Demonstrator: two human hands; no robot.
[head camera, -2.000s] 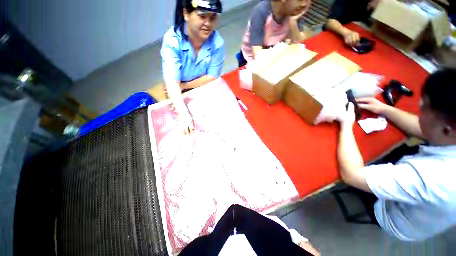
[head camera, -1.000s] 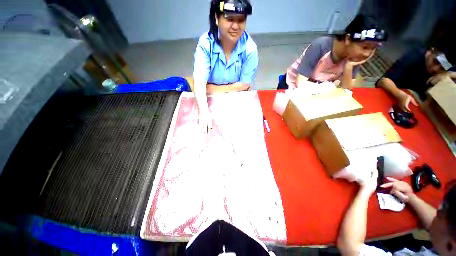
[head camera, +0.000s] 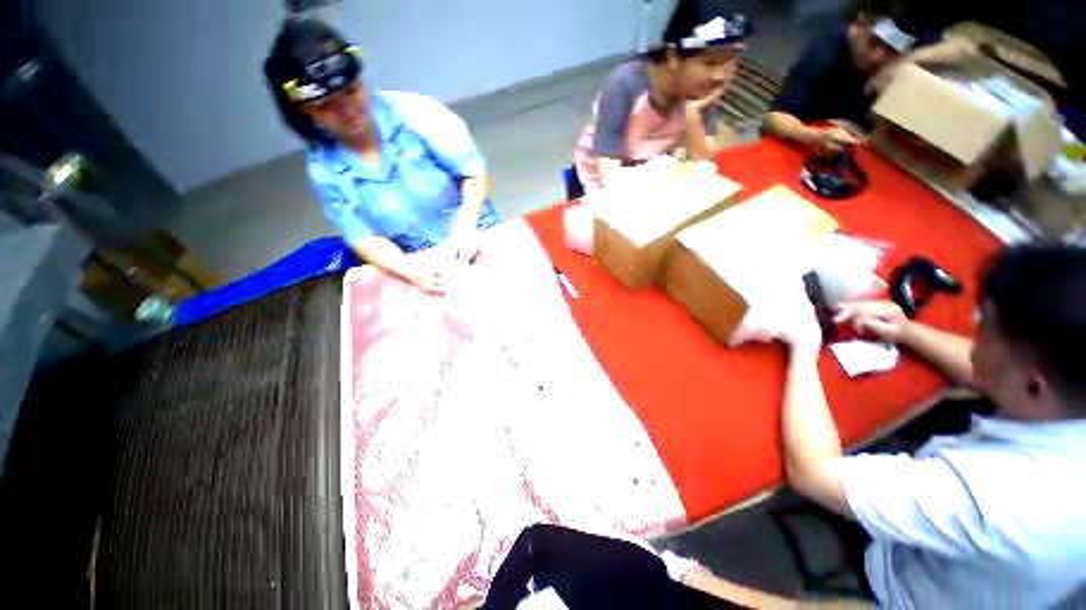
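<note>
No hand of mine shows clearly. Black clothing covers the bottom centre, with a small pale patch and a strip of bare skin at its right; I cannot tell which body part this is. In front of me lies the pinkish-white padded surface (head camera: 465, 393), glossy and wrinkled, with a pale border. The dark mesh conveyor belt (head camera: 226, 441) adjoins its left side. The red table covering (head camera: 667, 393) continues on its right. A thin white stick, maybe a marker pen (head camera: 567, 284), lies by the pad's right edge.
A person in light blue (head camera: 399, 179) leans at the pad's far edge. Others sit around the table; one in white (head camera: 953, 500), right, holds a black block (head camera: 819, 305). Two cartons (head camera: 715, 292) stand mid-table, another (head camera: 953, 113) at the far end. A black curved device (head camera: 919, 286) lies right.
The view has swung right and tilted. The person in light blue has drawn the outstretched arm back from the pad's middle; both their hands are now near its far edge.
</note>
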